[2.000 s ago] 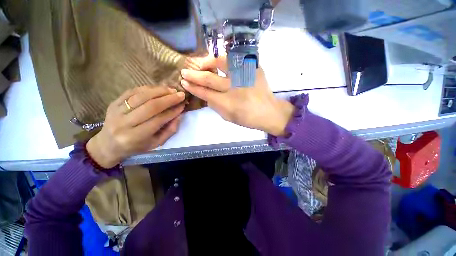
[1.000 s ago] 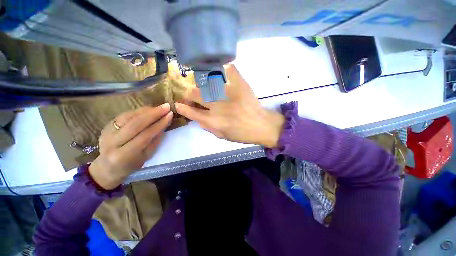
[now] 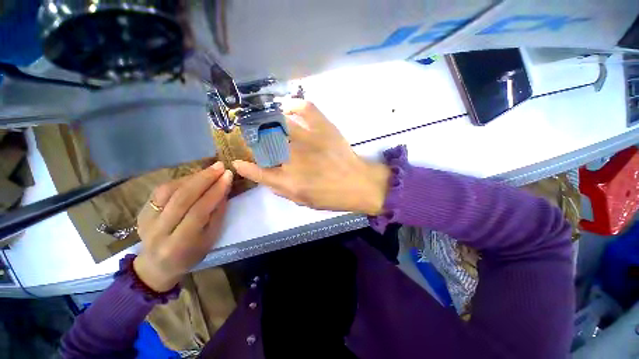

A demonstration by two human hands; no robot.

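A khaki-brown garment panel (image 3: 108,203) lies on the white machine table, partly hidden by the machine head. My left hand (image 3: 183,221) holds its front edge, thumb and fingertips pinched together on the cloth. My right hand (image 3: 319,168) lies just right of it, its fingertips on the same narrow folded edge in front of the needle area. The shiny presser foot area (image 3: 228,116) is above my fingertips. A ribbed blue-grey guard (image 3: 270,144) partly covers my right hand. A metal zipper end (image 3: 118,231) shows left of my left hand.
The white sewing machine head (image 3: 315,35) with blue lettering spans the top. A dark smartphone (image 3: 492,85) lies on the table (image 3: 434,151) at the right. Brown cut pieces (image 3: 14,165) lie far left. Brown cloth (image 3: 193,308) hangs below the table edge. A red stool (image 3: 609,193) stands right.
The view has shifted, with the machine head now covering more of the panel. Both hands remain at the cloth edge, fingertips close together in front of the foot.
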